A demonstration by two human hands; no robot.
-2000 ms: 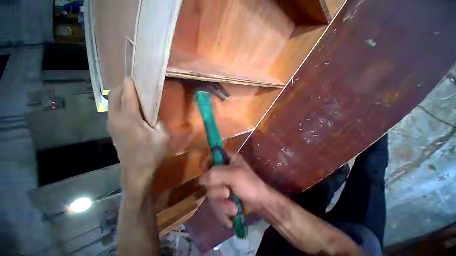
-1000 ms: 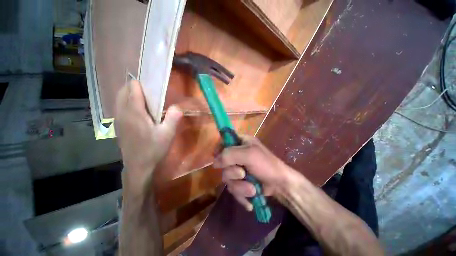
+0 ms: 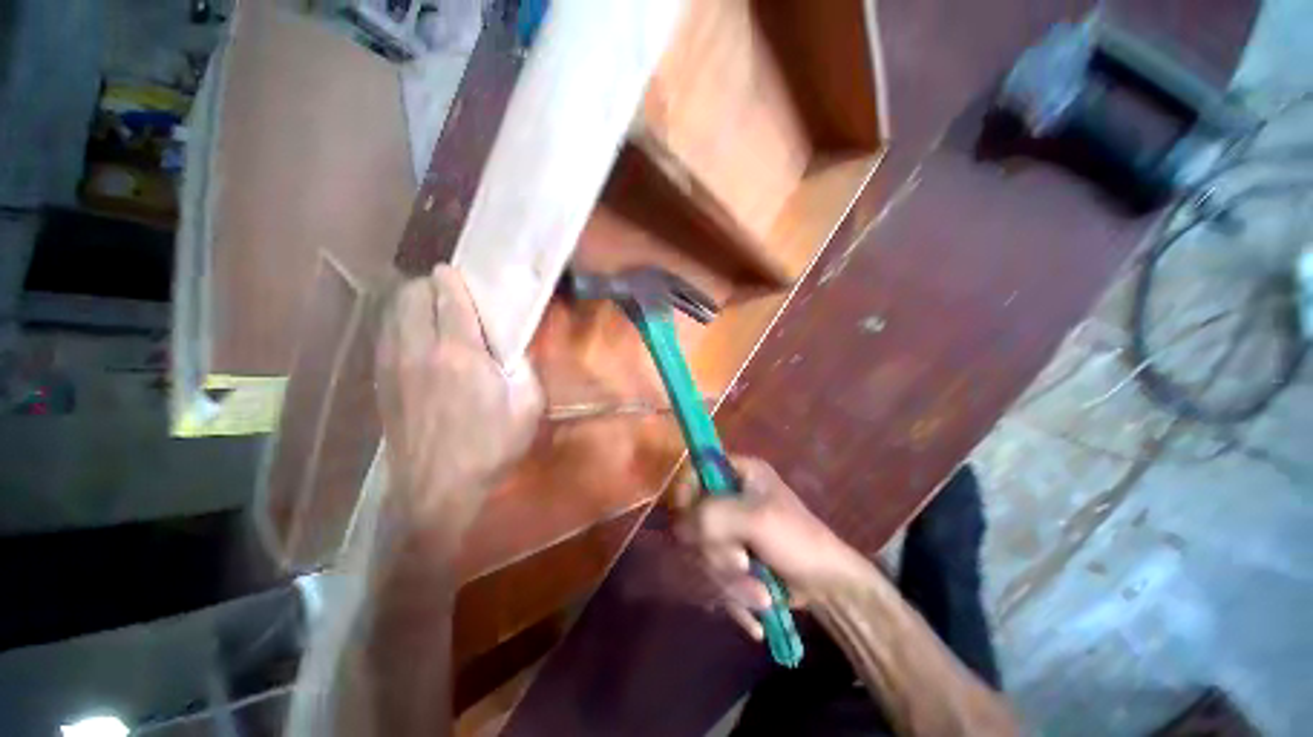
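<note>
My right hand (image 3: 756, 540) is closed around the green handle of a claw hammer (image 3: 670, 338). The dark hammer head is inside a reddish-brown compartment of the carcass (image 3: 605, 468), close to the inner face of the pale edge strip (image 3: 555, 159). My left hand (image 3: 454, 403) grips the edge strip, fingers over its outer side and thumb near its inner edge. Whether the hammer head touches the strip cannot be told. The carcass lies tilted across the dark red-brown board (image 3: 864, 346).
A dark tool or device (image 3: 1130, 123) lies on the board at the upper right. A black hose (image 3: 1152, 310) coils on the stained concrete floor (image 3: 1109, 576). Pale brown panels (image 3: 303, 202) stand at the left. My dark-clothed leg (image 3: 943, 576) is beside the board.
The view has shifted, showing the dark device and more of the hose. My left hand still grips the edge strip. The hammer head has stayed inside the carcass, near the strip.
</note>
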